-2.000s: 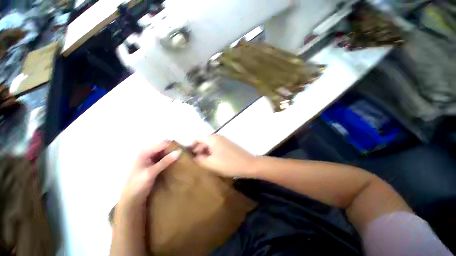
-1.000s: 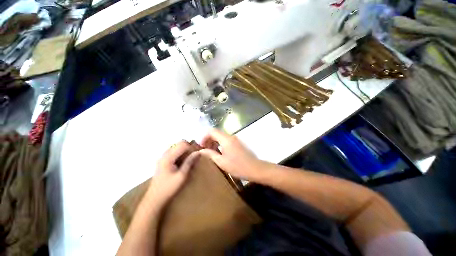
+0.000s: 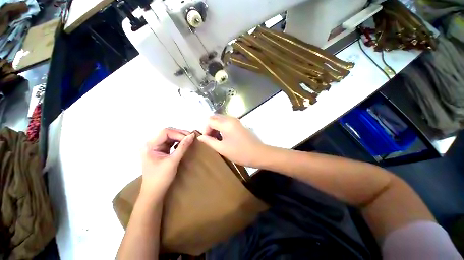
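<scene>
A brown fabric panel (image 3: 208,198) lies on the white table's front part and over my dark-clothed lap. A zipper (image 3: 236,170) with a thin gold line runs along its right edge. My left hand (image 3: 170,152) pinches the panel's top edge between thumb and fingers. My right hand (image 3: 231,139) pinches the same top corner, close beside the left. What lies under the fingertips is partly hidden. The needle and presser foot (image 3: 218,99) are just beyond my hands, and the panel is not under them.
The white sewing machine (image 3: 244,18) stands beyond my hands. A fan of zippers (image 3: 290,61) lies on its bed, right of the needle. A second zipper bundle (image 3: 399,28) and a dark cord are further right. A blue bin (image 3: 376,129) is below the table. Brown cloth (image 3: 23,193) is heaped at left.
The camera view has shifted and sharpened. Both hands still pinch the panel's top edge, their fingertips slightly repositioned. The panel remains in front of the needle.
</scene>
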